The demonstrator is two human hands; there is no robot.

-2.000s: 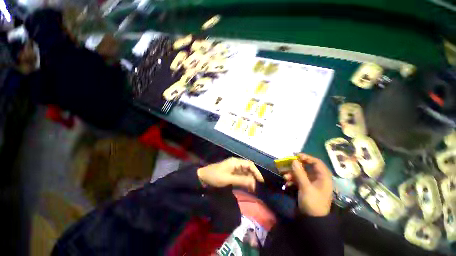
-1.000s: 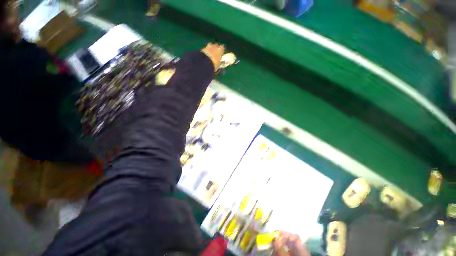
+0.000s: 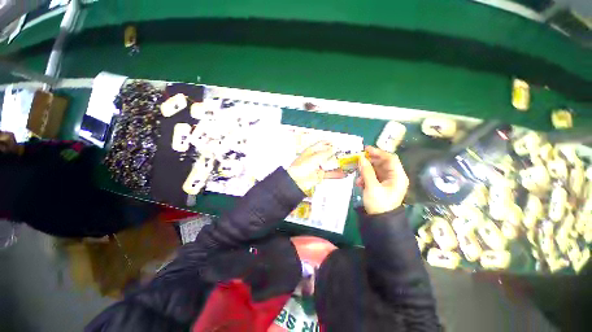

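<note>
My right hand [image 3: 384, 180] pinches a small yellow battery cell [image 3: 350, 159] between thumb and fingers, above the right part of the white cell tray [image 3: 334, 211]. My left hand [image 3: 313, 168] is beside it, closed around a pale piece that looks like a cream housing; its outline is blurred and partly hidden by the fingers. The cell is at the left fingertips; whether it touches the pale piece is unclear. Yellow cells [image 3: 302, 210] lie in the tray below my left hand.
Cream housings [image 3: 470, 224] are heaped right, beside a black round machine [image 3: 448, 181]. More housings [image 3: 198, 175] lie left on a white sheet and black mat [image 3: 170, 165], near a dark component pile [image 3: 134, 139]. The green belt [image 3: 311, 61] runs behind. A person's dark sleeve [image 3: 58, 188] is at left.
My left arm has come back from the belt, and my left hand is now beside my right. My right hand still holds the yellow cell, now above the tray. The camera view has shifted.
</note>
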